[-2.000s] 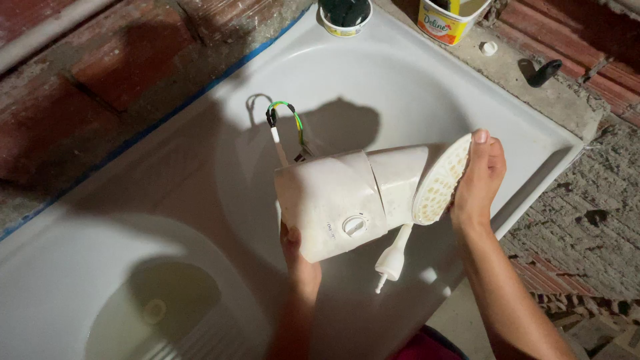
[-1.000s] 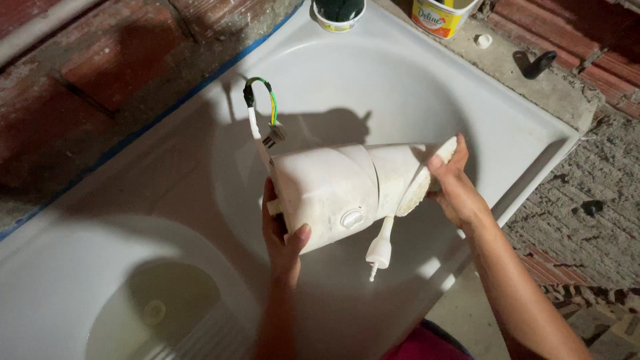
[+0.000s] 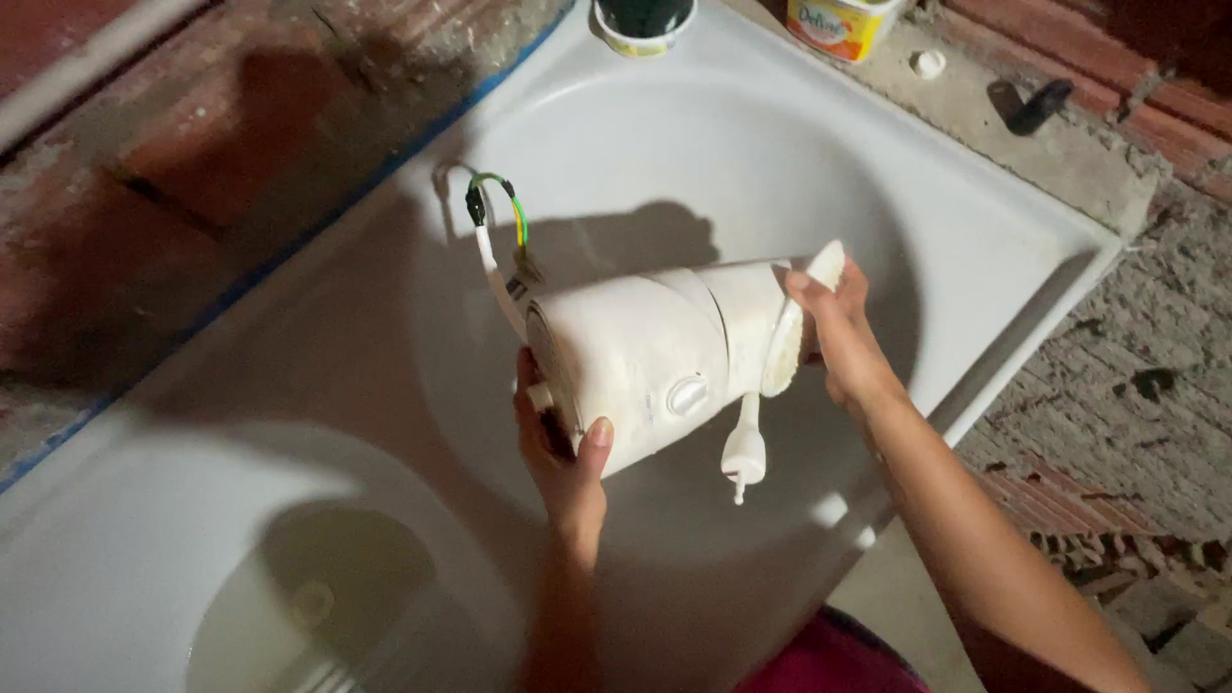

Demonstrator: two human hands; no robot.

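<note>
A white electric shower head (image 3: 635, 356) with a round knob (image 3: 687, 395) on its side is held tilted over the right basin. My left hand (image 3: 566, 452) grips its inlet end, thumb on the body. At the other end my right hand (image 3: 835, 318) holds the rim of the spray plate (image 3: 789, 342), which faces away to the right. From the inlet end rise a white cable and green-yellow wires (image 3: 521, 217), with black tape at a joint. A small white nozzle piece (image 3: 744, 452) hangs under the spray end.
The white double sink (image 3: 1001, 241) has cloudy water (image 3: 308, 597) in its left basin. On the far edge stand a tub with a dark object (image 3: 643, 24), a margarine tub (image 3: 837, 27), a white cap (image 3: 929, 64) and a black object (image 3: 1041, 106). Rough brick walls border the sink.
The shower head has turned, so its spray plate shows less of its face. My left hand has shifted its grip, with the thumb now on the body's edge.
</note>
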